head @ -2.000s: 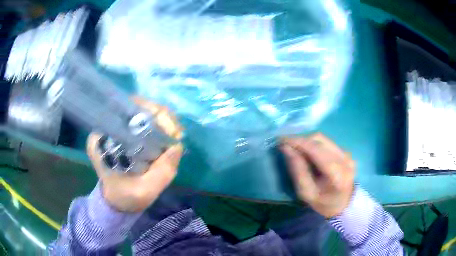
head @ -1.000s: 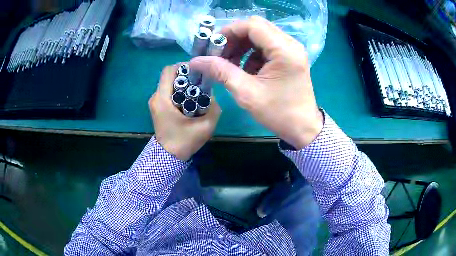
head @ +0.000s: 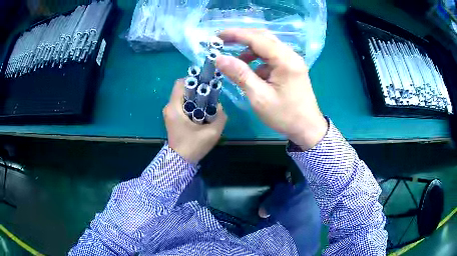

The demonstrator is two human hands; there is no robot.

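Observation:
My left hand (head: 193,132) is closed around an upright bundle of silver tubes (head: 202,90), their ends facing up. The front tubes show dark open ends; others have thick pale rings around small holes and stand higher. My right hand (head: 280,82) is at the back right of the bundle, thumb and forefinger at the raised ends of silver tube pieces (head: 213,54). The lower parts of these pieces are hidden among the bundle. A clear plastic bag (head: 280,25) lies behind my hands with short silver tubes (head: 150,22) stacked in its left part.
A black tray (head: 45,100) with rows of silver tubes stands at the left. Another black tray (head: 368,75) with tubes stands at the right. The green bench front edge (head: 125,136) runs below my hands. A black round stool (head: 430,207) is at the lower right.
Since one second ago, my left hand and the bundle have moved slightly right and down. More pale-ringed ends now stand above the bundle, and my right hand's pieces are lower. The earliest frame is blurred.

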